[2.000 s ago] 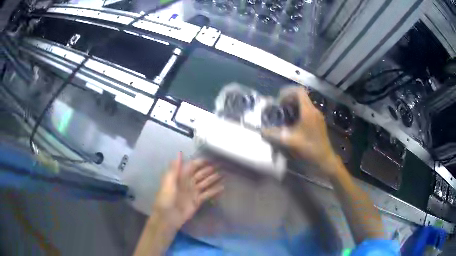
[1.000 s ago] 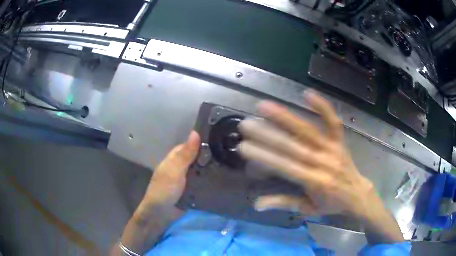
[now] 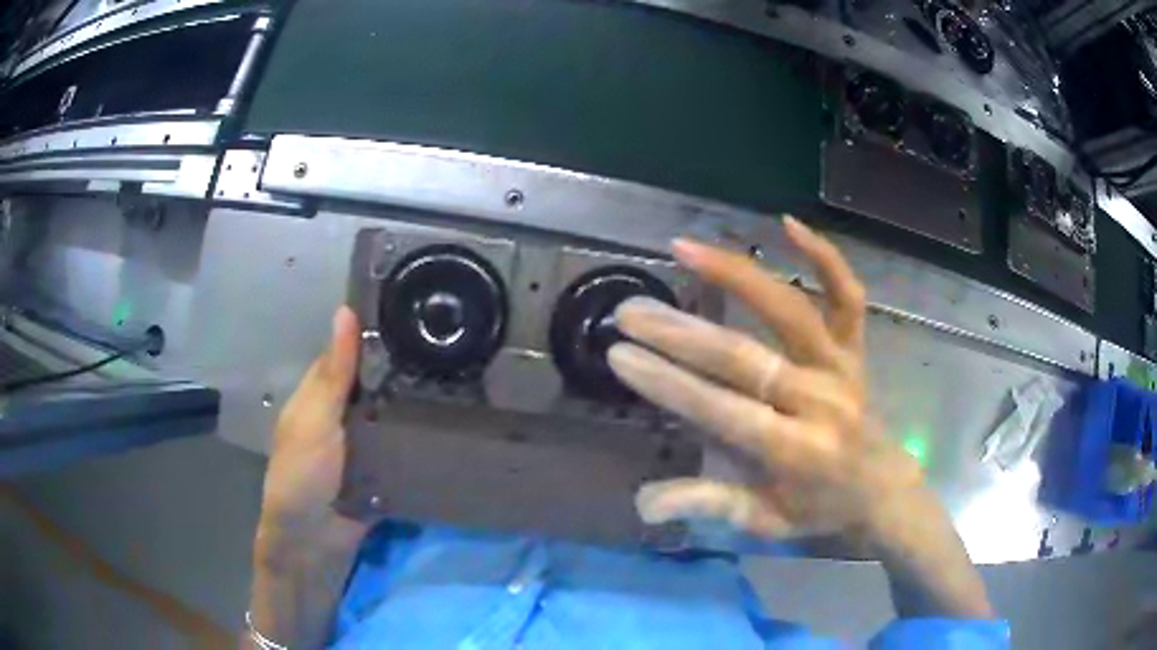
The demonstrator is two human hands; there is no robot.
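A grey-brown carrier fixture (image 3: 508,464) lies in front of me at the near side of the metal worktop. It bears two round black speaker drivers side by side, the left one (image 3: 443,314) fully visible. My left hand (image 3: 305,444) grips the fixture's left edge, thumb on top. My right hand (image 3: 774,394) is over the right driver (image 3: 586,333), with two pale-covered fingertips at its centre and the other fingers spread. It holds nothing. The fingers hide part of the right driver and the fixture's right side.
The silver side rail (image 3: 419,178) and green conveyor belt (image 3: 533,83) run beyond the worktop (image 3: 273,318). Two more carrier fixtures (image 3: 901,191) (image 3: 1051,254) lie on the belt at right. A blue bin (image 3: 1101,457) and a crumpled clear-white piece (image 3: 1021,422) are at the right bench end.
The held fixture came onto the near worktop and then shifted left in view, with my left hand at its edge. My right hand has moved from the left driver to the right one.
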